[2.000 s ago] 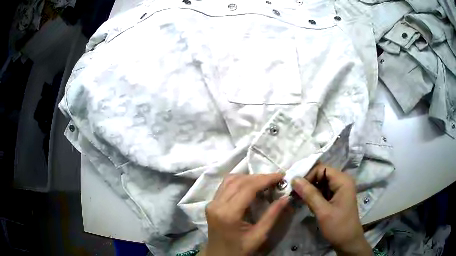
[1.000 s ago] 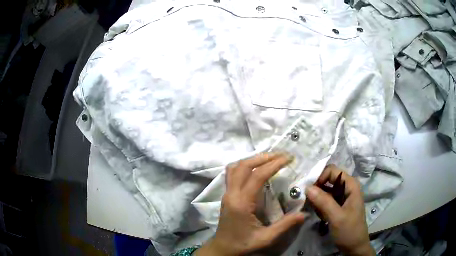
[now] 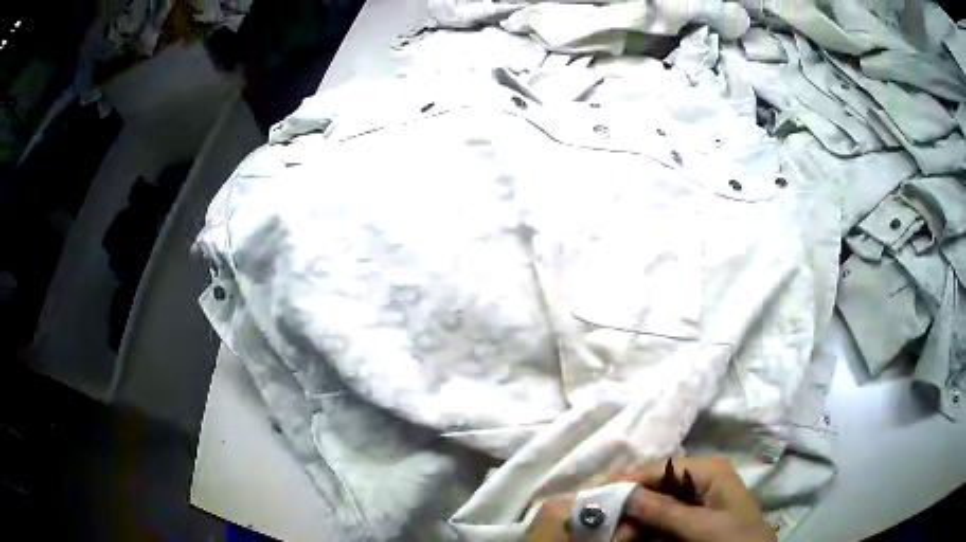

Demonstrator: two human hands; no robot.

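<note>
A white jacket point(image 3: 424, 275) with a faint grey pattern lies spread before me, its row of metal buttons towards the top. Its sleeve comes down to the cuff point(image 3: 609, 508), which has one metal button point(image 3: 591, 516), at the bottom edge. My right hand point(image 3: 704, 508) pinches the cuff's right end between thumb and fingers. Dark pointed tips, like small snips point(image 3: 678, 476), stick up from that hand. My left hand point(image 3: 546, 522) is mostly hidden behind the cuff and cut off by the bottom edge; its fingers cannot be made out.
A heap of other pale jackets point(image 3: 879, 116) lies at the far and right side of the white table point(image 3: 238, 445). A large pale bin point(image 3: 175, 244) with dark cloth stands on the left. Something blue shows at the bottom left edge.
The view has tilted up, so jacket and hands sit lower in the picture. My left hand has gone from over the cloth to behind the cuff. My right hand still holds the cuff.
</note>
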